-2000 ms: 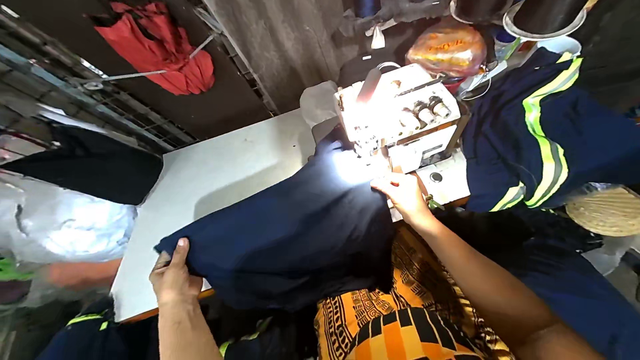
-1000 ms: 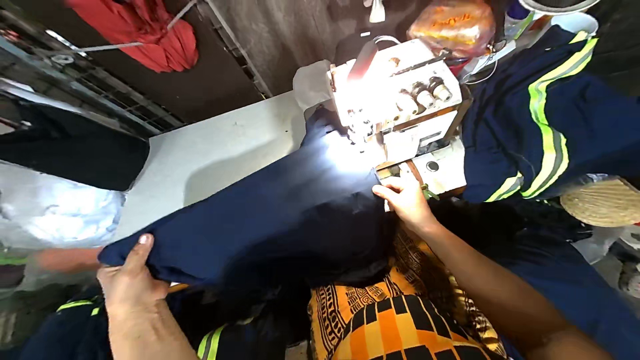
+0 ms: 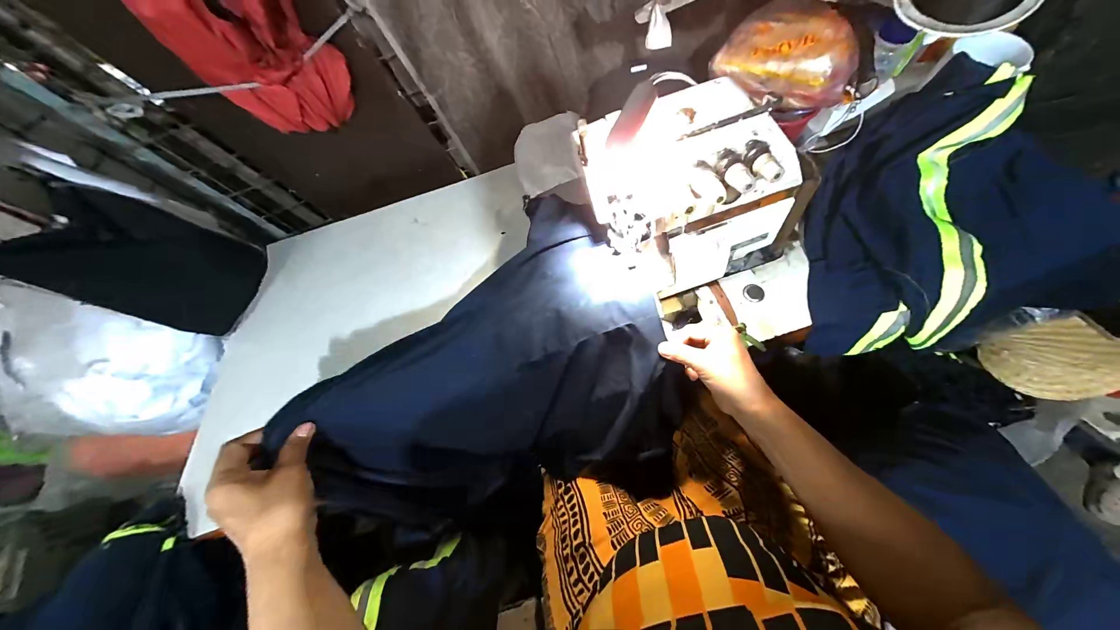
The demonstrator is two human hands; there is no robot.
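Note:
Navy fabric [image 3: 455, 376] stretches from the lit needle area of a white overlock sewing machine [image 3: 700, 166] down across the table's front edge. My left hand [image 3: 267, 481] pinches the fabric's far left end between thumb and fingers. At the machine's front right corner, my right hand [image 3: 713, 354] has thumb and forefinger together at the fabric's right edge, just below the open looper area. The machine's lamp glares over the presser foot, so the needle is hidden.
The white tabletop [image 3: 394, 236] reaches left of the machine. Navy garments with reflective strips [image 3: 945, 210] lie at the right. A black cloth [image 3: 131, 262] and a clear plastic bag [image 3: 131, 367] are at the left. Red cloth [image 3: 262, 70] hangs behind; a filled plastic bag [image 3: 787, 52] sits behind the machine.
Over the last second my left hand has moved right, toward the machine, with the fabric's end. Before that, it had moved left. My right hand has stayed near the machine's front corner.

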